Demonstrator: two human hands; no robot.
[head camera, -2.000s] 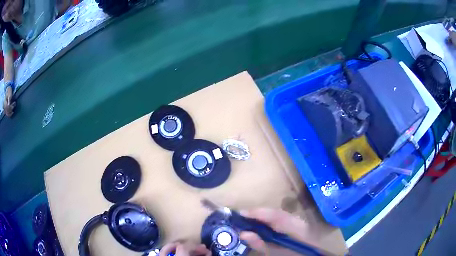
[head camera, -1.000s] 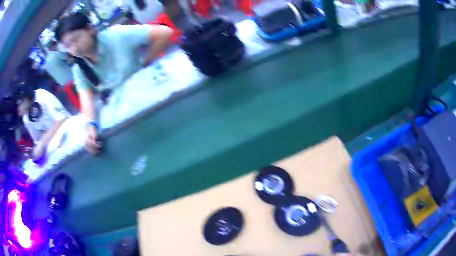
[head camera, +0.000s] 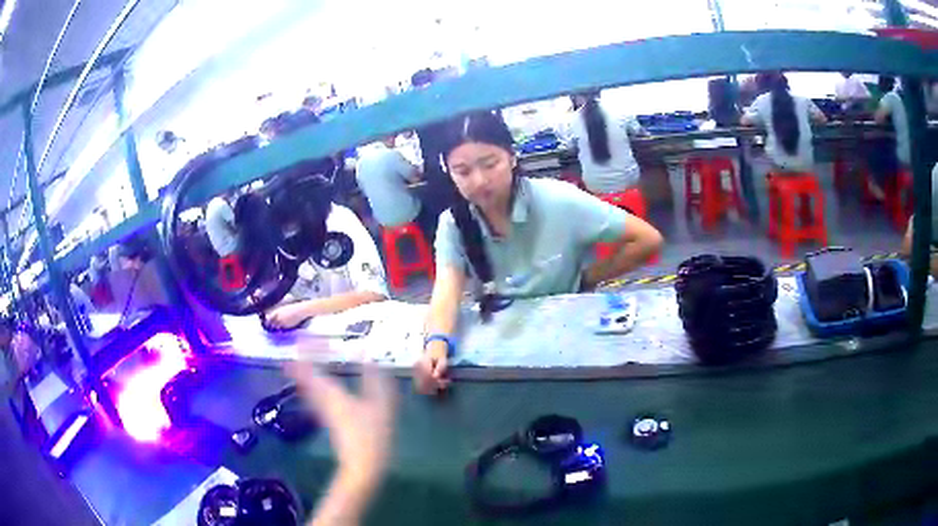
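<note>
My left hand (head camera: 355, 421) is raised over the green surface at the lower left centre. It is blurred, with its fingers apart and nothing seen in it. A black headset (head camera: 511, 475) lies on the green surface to its right, one ear cup showing a blue light. A small round dark part with a pale centre (head camera: 649, 429) lies further right. My right hand is not in view.
Headphones lie left of my hand (head camera: 285, 413) and at the bottom left (head camera: 250, 503). A bright purple-pink glow (head camera: 149, 390) is at the left. A person (head camera: 514, 241) faces me across the white table, near a black pile (head camera: 726, 308) and a blue tray (head camera: 856, 321).
The view has swung up and left. The cardboard, its speaker plates and the soldering iron have left the picture. My left hand and the headset with the blue light now show on the green surface.
</note>
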